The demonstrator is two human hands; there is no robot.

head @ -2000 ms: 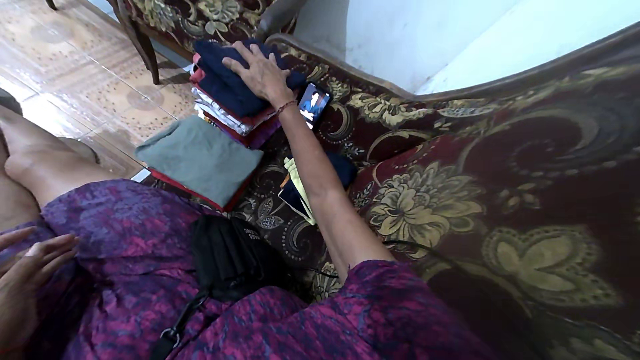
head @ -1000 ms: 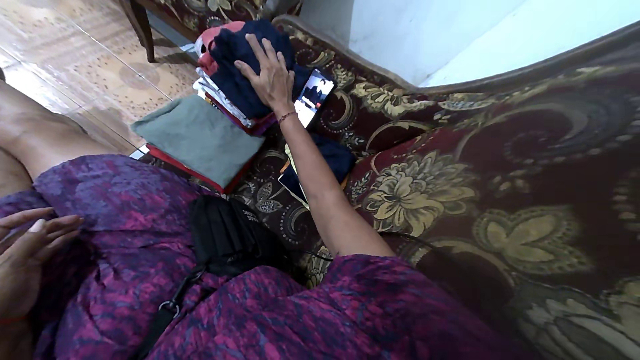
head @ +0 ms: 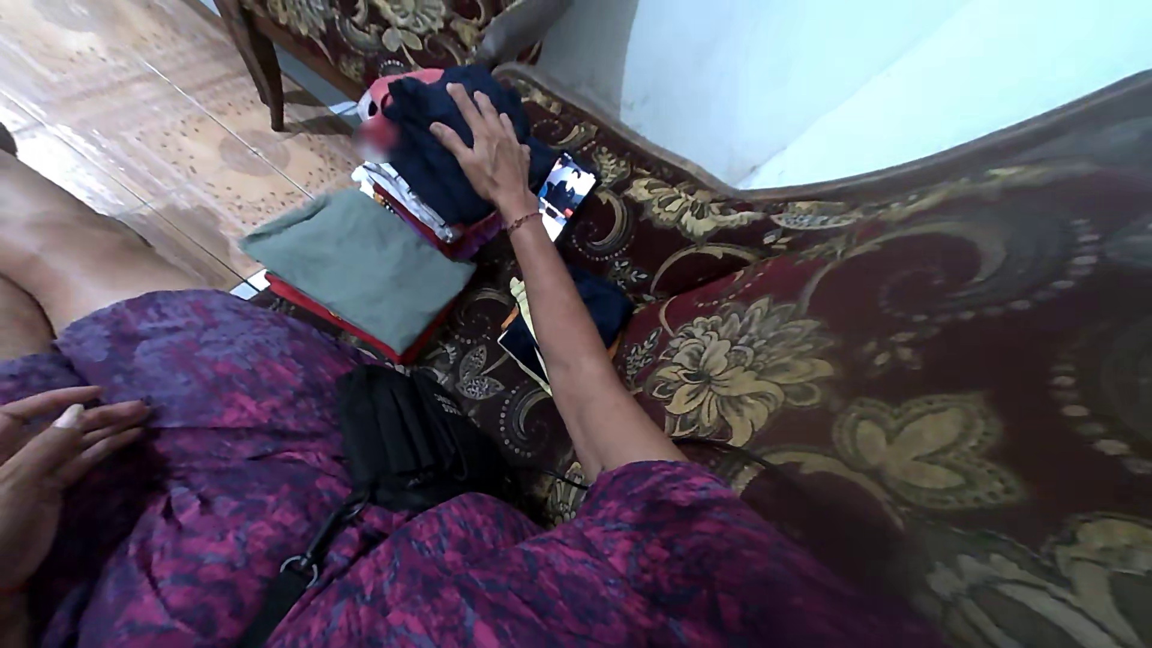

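My right hand (head: 490,153) lies flat, fingers spread, on a dark navy cloth (head: 432,157) at the top of a pile of folded clothes (head: 409,205). Red cloth (head: 382,99) shows at the pile's far left edge. Beside my right wrist a smartphone (head: 567,191) with a lit screen rests on the sofa. A folded grey-green garment (head: 364,265) lies on red cloth nearer to me. Under my forearm, partly hidden, is a smaller stack of dark and yellow cloths (head: 598,306). My left hand (head: 54,459) is at the left edge over my lap, fingers apart, holding nothing.
The floral sofa (head: 738,378) runs along a pale wall (head: 702,81). A black waist bag (head: 414,441) with a strap lies against my lap. Another upholstered seat with a wooden leg (head: 256,67) stands at the top, above the tiled floor (head: 162,126).
My right hand stays on the navy cloth. More of the red cloth shows at the pile's far left than two seconds ago.
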